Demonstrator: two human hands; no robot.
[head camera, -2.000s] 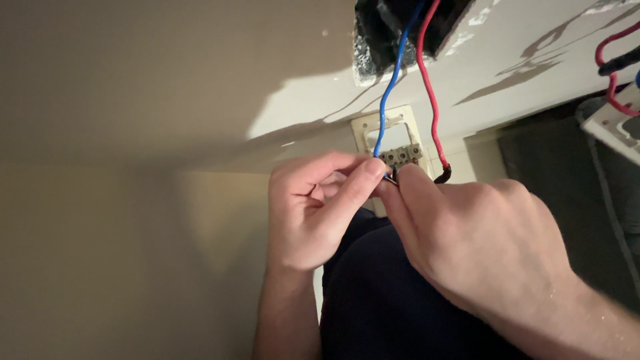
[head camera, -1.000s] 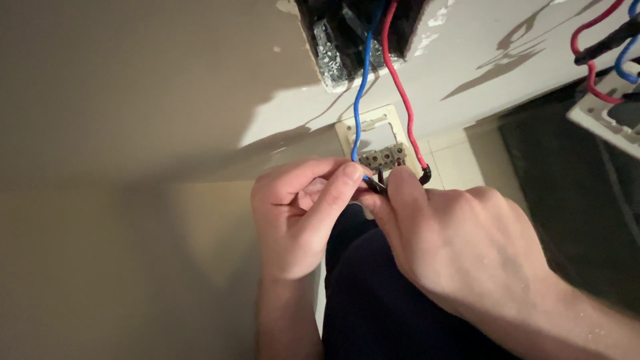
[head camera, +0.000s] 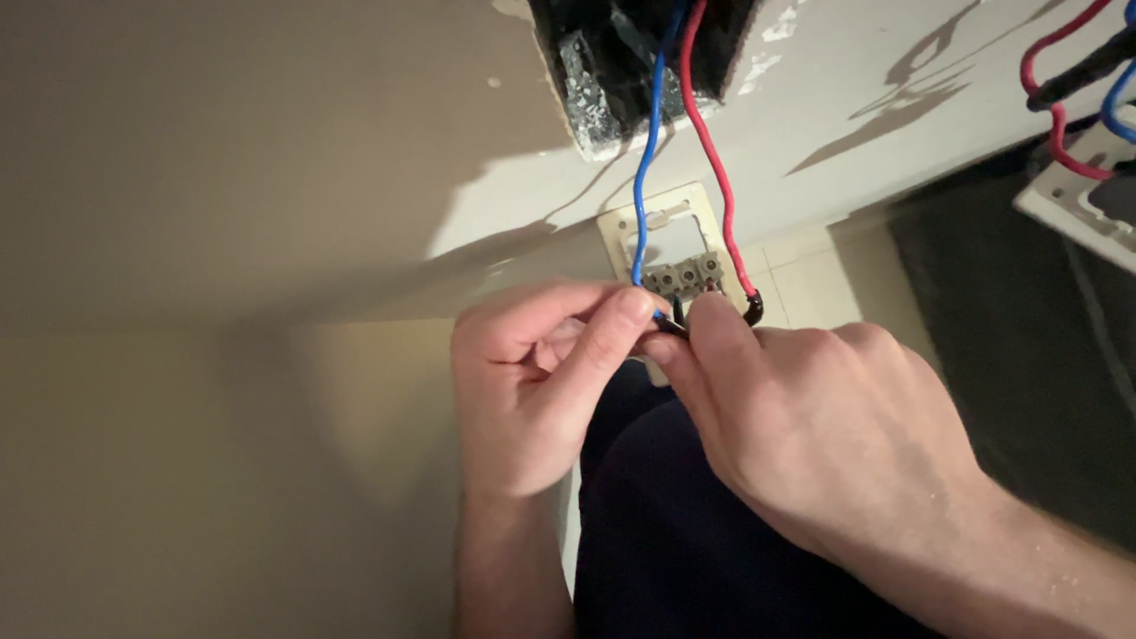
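My left hand (head camera: 568, 373) pinches the lower end of a blue insulated wire (head camera: 652, 142) between thumb and forefinger. Black electrical tape (head camera: 672, 327) covers the join just below, and the thumb and forefinger of my right hand (head camera: 816, 417) grip it. A red insulated wire (head camera: 710, 151) hangs to the right, its lower end wrapped in black tape (head camera: 754, 309). Both wires come out of the wall box (head camera: 590, 98). Behind my fingertips is a cream socket frame (head camera: 612, 235) with a grey terminal block (head camera: 688, 275); its lower part is hidden by my hands.
At the upper right hangs a second cream frame (head camera: 1078, 200) with red and blue wires and black tape. Light floor tiles (head camera: 799, 275) and a dark surface (head camera: 994, 337) lie below the wall. My dark-clothed leg (head camera: 683, 515) is beneath my hands.
The view has shifted a little, showing more of the wall box. Both hands keep their grip on the taped join of the blue wire.
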